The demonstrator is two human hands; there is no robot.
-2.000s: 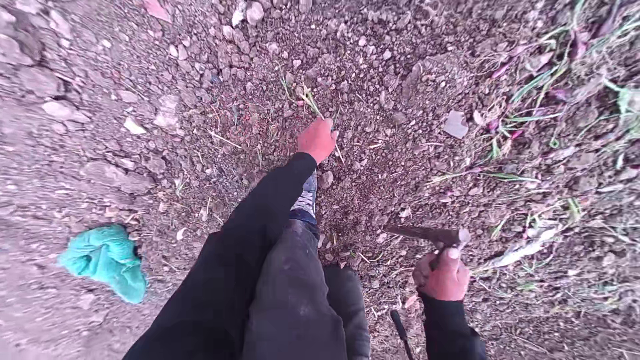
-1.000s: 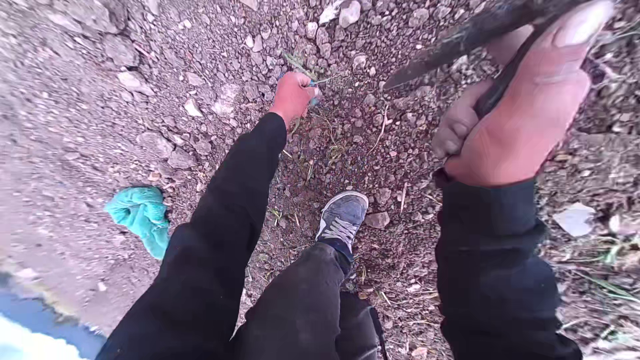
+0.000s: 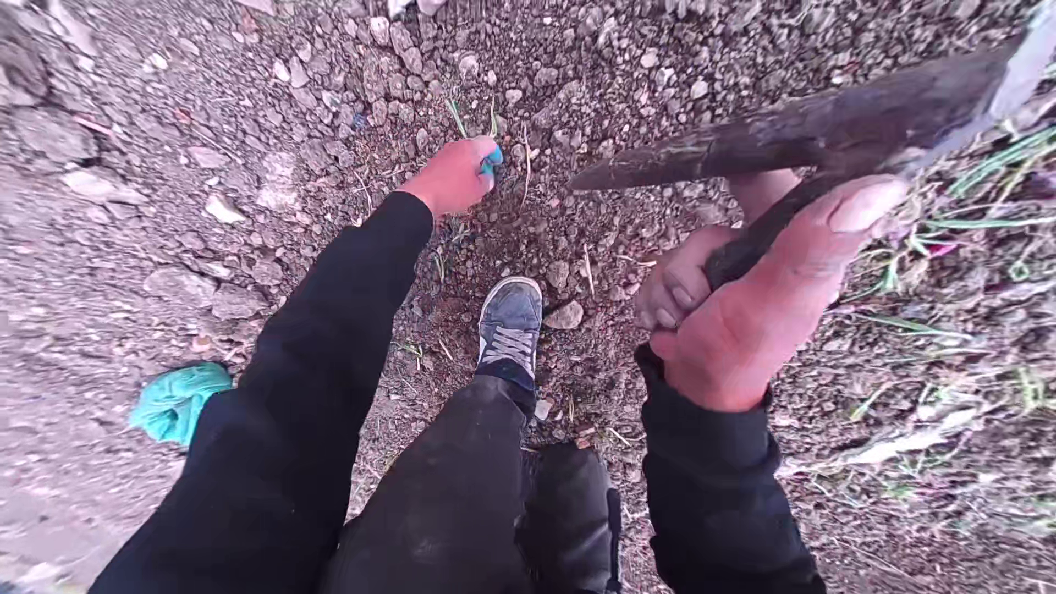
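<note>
Near the top centre, my left hand (image 3: 458, 176) is closed low over the soil, with a bit of turquoise material (image 3: 490, 161) at its fingertips. Thin green stems (image 3: 456, 118) stick up just beyond it; whether the fingers hold them is hidden. My right hand (image 3: 747, 289) grips the dark handle of a hand tool with a long, dirt-stained metal blade (image 3: 792, 132), raised close to the camera. The blade's pointed end is directed left, towards my left hand.
A grey sneaker (image 3: 510, 326) stands on stony soil between my arms, and a knee is bent beside that leg. A teal cloth (image 3: 180, 403) lies at the left. Uprooted-looking green plants (image 3: 916, 247) lie along the right. Stones (image 3: 181, 285) are scattered at the left.
Since two seconds ago, my right hand with the tool has risen from low at the right to close before the camera. My left hand stays low near the stems.
</note>
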